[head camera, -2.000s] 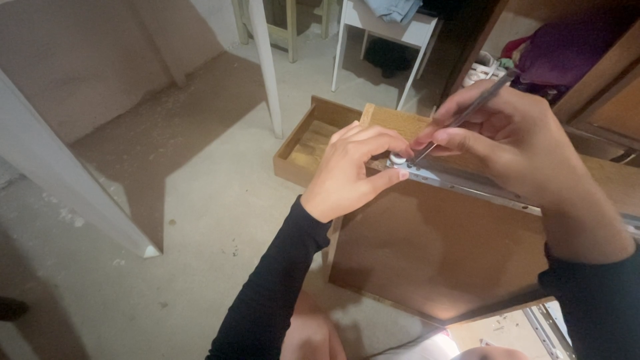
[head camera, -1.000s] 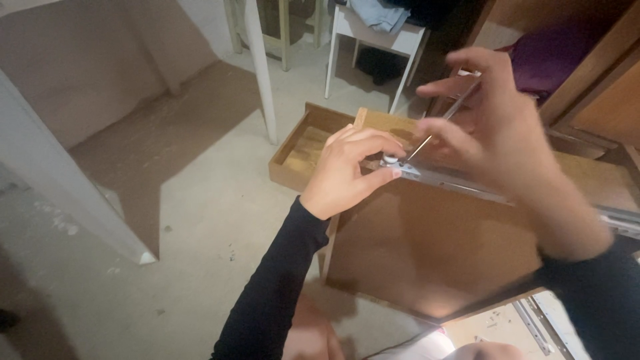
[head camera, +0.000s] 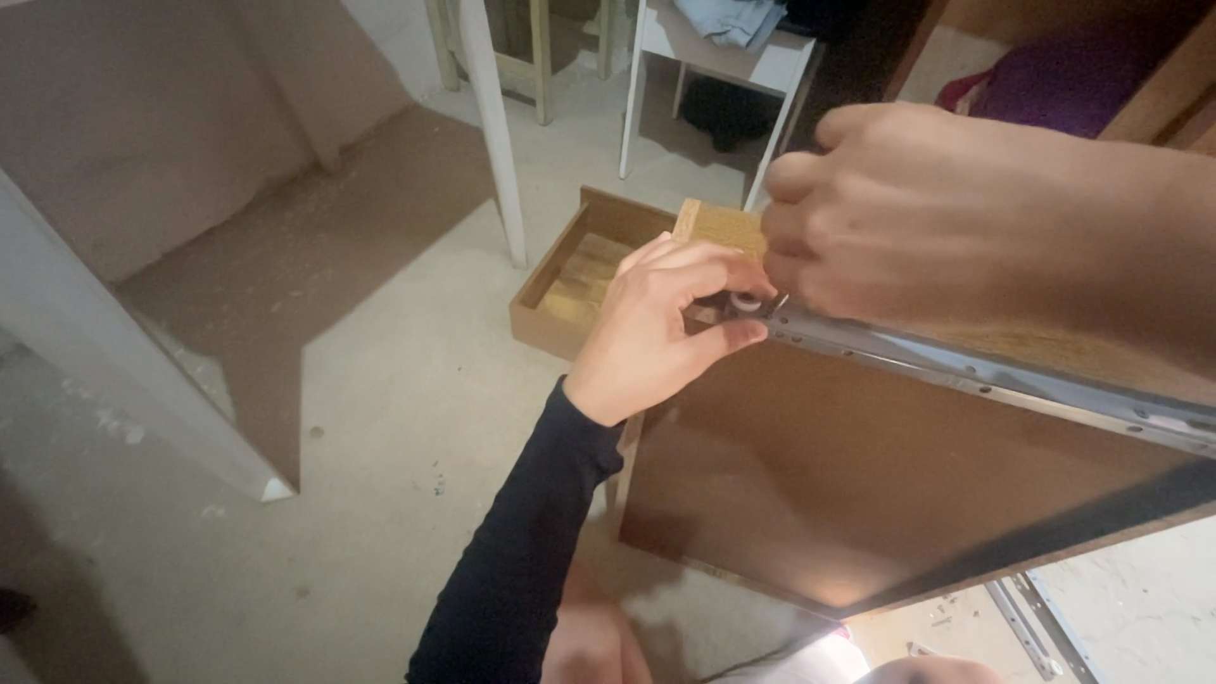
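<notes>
My left hand (head camera: 670, 318) pinches the end of a metal drawer slide (head camera: 950, 373), with a white roller (head camera: 746, 302) between its thumb and fingers. The slide lies along the edge of a wooden drawer (head camera: 855, 465), whose brown bottom panel faces me. Just right of the roller, my right hand (head camera: 883, 214) is curled, back of the hand up, over the slide. A thin metal tip (head camera: 782, 304) shows under its fingers; the rest of that tool is hidden by the hand.
A second wooden drawer (head camera: 546, 328) stands on the floor behind. White table legs (head camera: 489, 133) rise at the left and centre. A small white table (head camera: 722, 57) holds cloth. Lower right, more metal slides (head camera: 1031, 617) and small loose hardware lie on a light board. Purple cloth (head camera: 1054, 85) sits upper right.
My right hand, open-fingered around the thin tool one second ago, has turned over and closed, its back now toward me. My left hand stays at the slide's end.
</notes>
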